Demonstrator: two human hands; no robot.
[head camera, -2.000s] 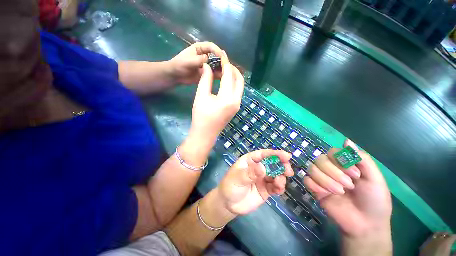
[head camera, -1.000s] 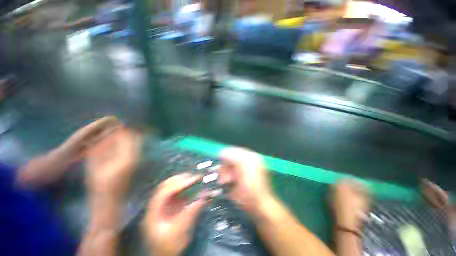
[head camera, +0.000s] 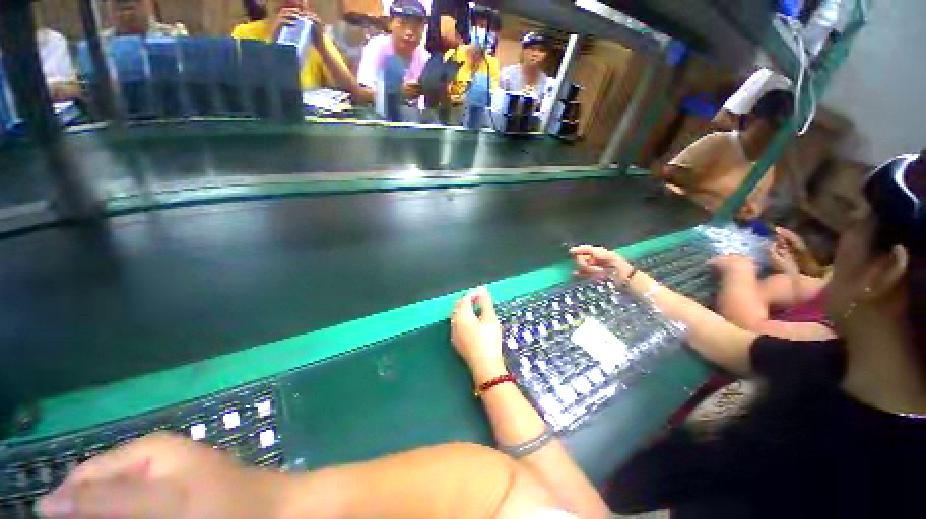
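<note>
My right hand (head camera: 168, 478) is at the bottom left, blurred, with its forearm coming in from the bottom middle. It is over the near part of a tray of modules (head camera: 232, 419); its fingertips point left, and whether they hold anything cannot be told. The tray shows rows of small dark pieces, several with white squares on top. Its lower part is hidden by my hand and forearm. My left hand is not in view.
A light green raised edge (head camera: 335, 352) separates the bench from the dark conveyor (head camera: 305, 253). At right, a neighbour's hands (head camera: 477, 329) are over another clear tray (head camera: 548, 390) with a pale label (head camera: 601, 343). More people sit across the conveyor.
The view has swung right and up from the neighbour in blue to the one in black. My right hand is now low at the left, and my left hand has gone out of view.
</note>
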